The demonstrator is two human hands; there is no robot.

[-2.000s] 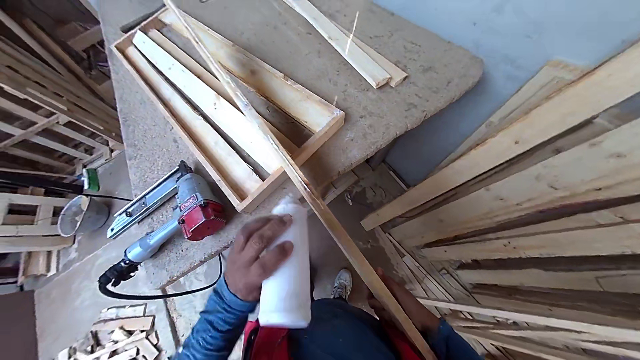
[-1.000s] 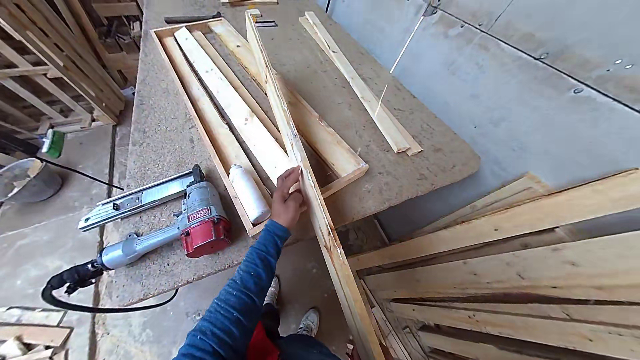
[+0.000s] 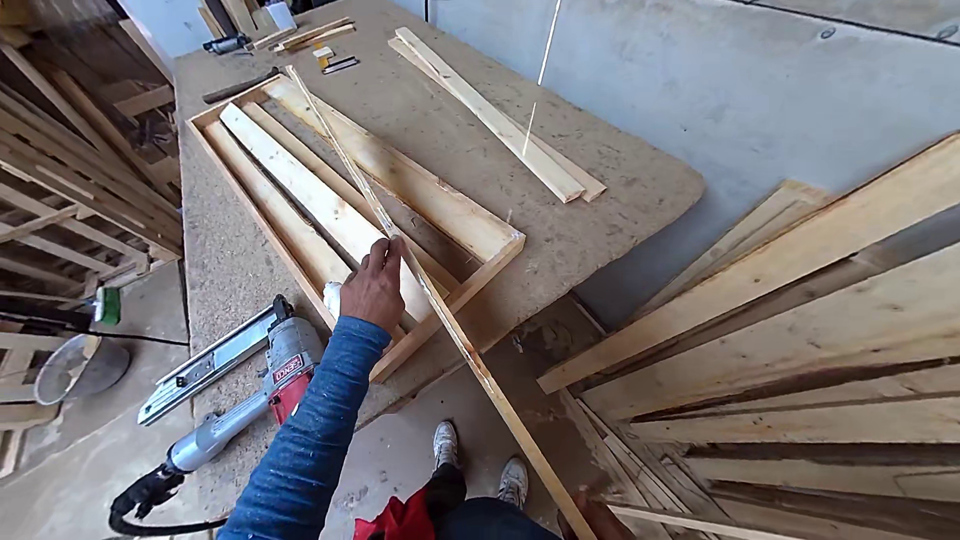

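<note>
My left hand touches the upper edge of a long narrow wooden board with its fingertips; white streaks that look like glue show along that edge. The board slants across an open wooden frame with lengthwise slats inside. At the bottom edge my right hand is at the board's near end, mostly out of view. A white bottle shows partly behind my left hand, in the frame. A pneumatic nailer with a red part lies on the workbench, left of the frame.
Two thin boards lie crossed on the bench by the grey wall. Large planks lean at the right. On the left floor are a bucket and a green brush. The nailer's black hose hangs at the bench edge.
Two seconds ago my left hand held the white bottle; one second ago it lay in the frame and the hand was on the board. The view has shifted, showing more of the bench's far end.
</note>
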